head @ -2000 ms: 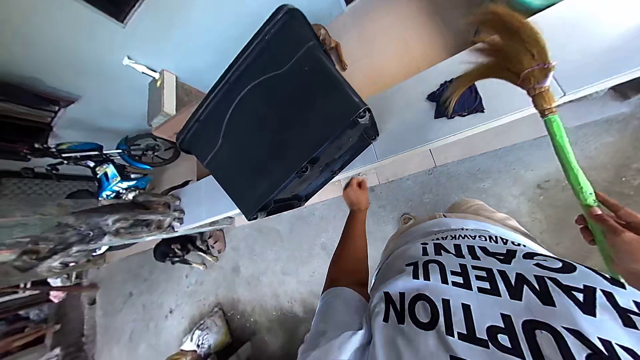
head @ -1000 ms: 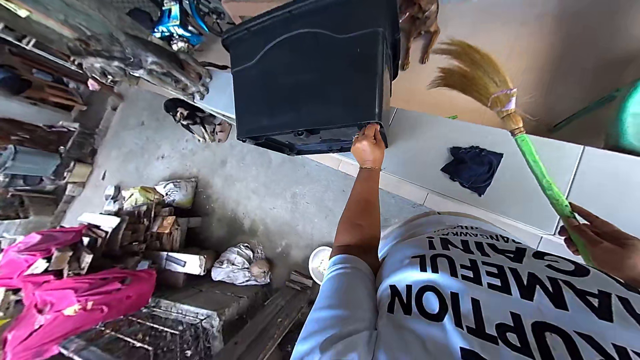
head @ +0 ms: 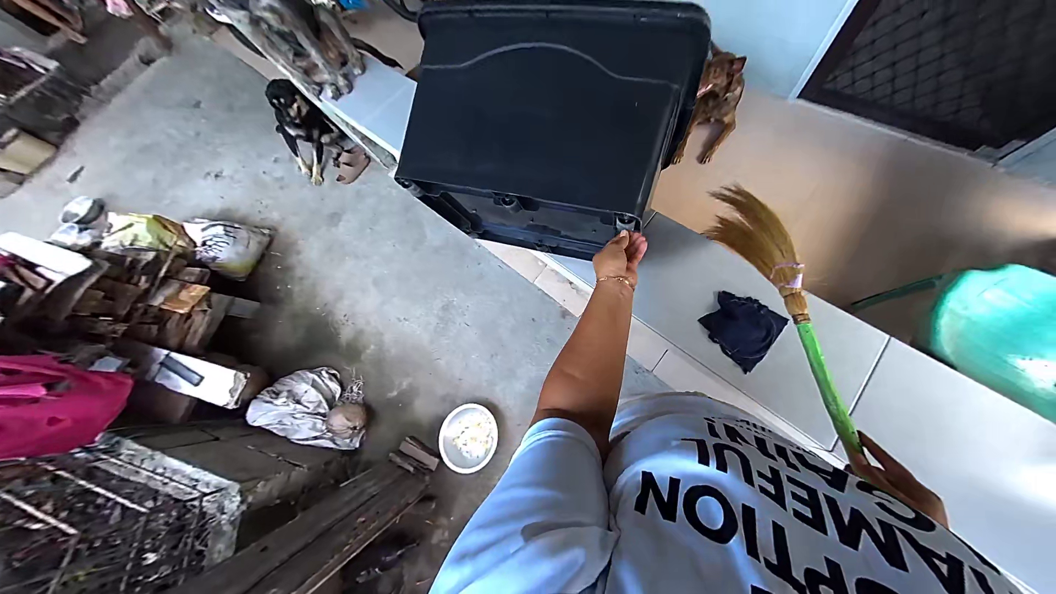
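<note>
A large black plastic storage bin (head: 544, 124) lies tipped, its underside with small caster wheels facing me, over the tiled ledge. My left hand (head: 621, 256) touches the bin's lower right corner at a caster, its fingers bent around the edge. At the lower right, my right hand (head: 898, 478) is closed around the green handle of a soft broom (head: 817, 363); the bristles point up and left. A dark blue cloth (head: 744, 330) lies crumpled on the ledge between the bin and the broom.
A brown dog (head: 716, 103) is right of the bin; a black dog (head: 304, 128) and another dog (head: 297, 41) are left. A white bowl (head: 468, 438) stands on the concrete floor. Stacked wood (head: 165, 301) and sacks lie left. A turquoise rounded object (head: 998, 330) is at right.
My left hand was apart from the bin two seconds ago and is now at its corner. The broom stays in my right hand. The view has swung considerably.
</note>
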